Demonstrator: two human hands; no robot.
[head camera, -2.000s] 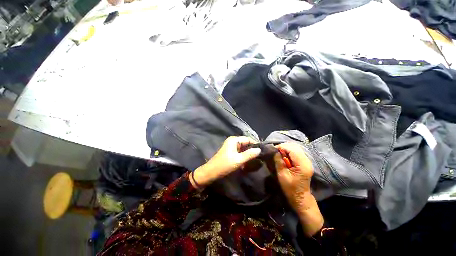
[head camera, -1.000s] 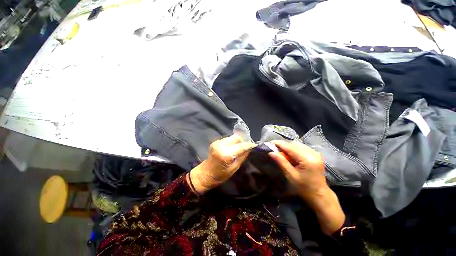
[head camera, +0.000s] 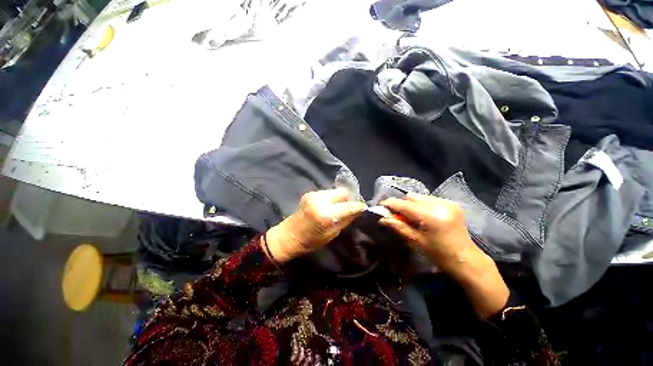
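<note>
A grey denim garment (head camera: 265, 154) lies over the table's front edge, with stitched seams and small metal dots along one edge. My left hand (head camera: 322, 218) pinches the garment's cloth edge between thumb and fingers. My right hand (head camera: 429, 225) is close beside it, fingertips nearly touching the left ones. An orange-red bit of the thread snips (head camera: 394, 213) shows between the right fingers; the rest of the snips is hidden in the hand. A small whitish bit shows between the fingertips; I cannot tell if it is cloth or blade.
Behind lie a black fabric panel (head camera: 408, 157) and more grey garments (head camera: 594, 221), one with a white label (head camera: 607, 170). The white table (head camera: 129, 121) bears pale scraps (head camera: 247, 25) and a yellow item (head camera: 104, 37). A round wooden stool (head camera: 82, 277) stands on the floor at left, near dark cloth (head camera: 190, 250).
Both hands have come together at the cloth edge. The right hand has turned, its back now showing more. The view has shifted slightly.
</note>
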